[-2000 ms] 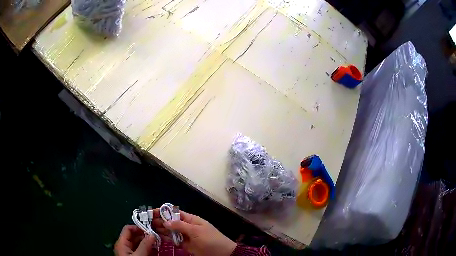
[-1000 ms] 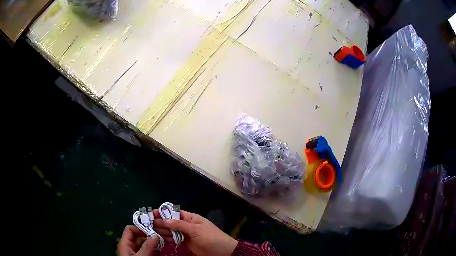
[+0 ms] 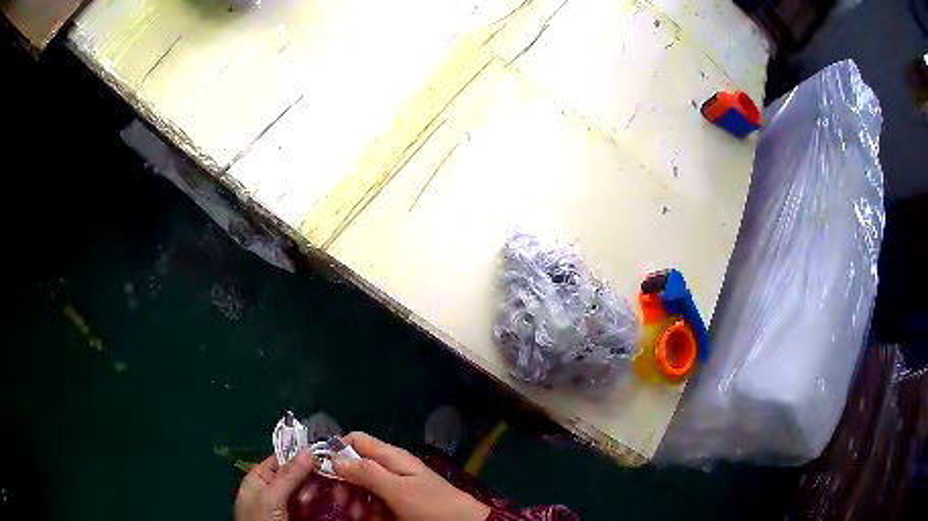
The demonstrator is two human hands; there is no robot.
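My left hand (image 3: pixel 267 490) is at the bottom edge, partly cut off, with its fingers closed on a white coiled USB cable (image 3: pixel 289 438). My right hand (image 3: pixel 402 476) is beside it and pinches another white coiled cable (image 3: pixel 328 455). The two cables are close together, slightly blurred, with their lower loops hidden by the fingers. A crinkled clear bag of cables (image 3: pixel 560 315) lies on the pale worktable (image 3: pixel 407 265) near its front edge.
An orange and blue tape dispenser (image 3: pixel 675 326) lies right of the bag, another (image 3: pixel 733 113) farther back. A long film-wrapped bundle (image 3: pixel 799 275) runs along the table's right side. Brown cardboard (image 3: pixel 39 20) shows at the upper left. The green floor (image 3: pixel 153 336) lies below.
The view has shifted, so the far cable bag has almost left the top edge. Both hands still hold the cables; the left cable is now more upright and the right one is tilted.
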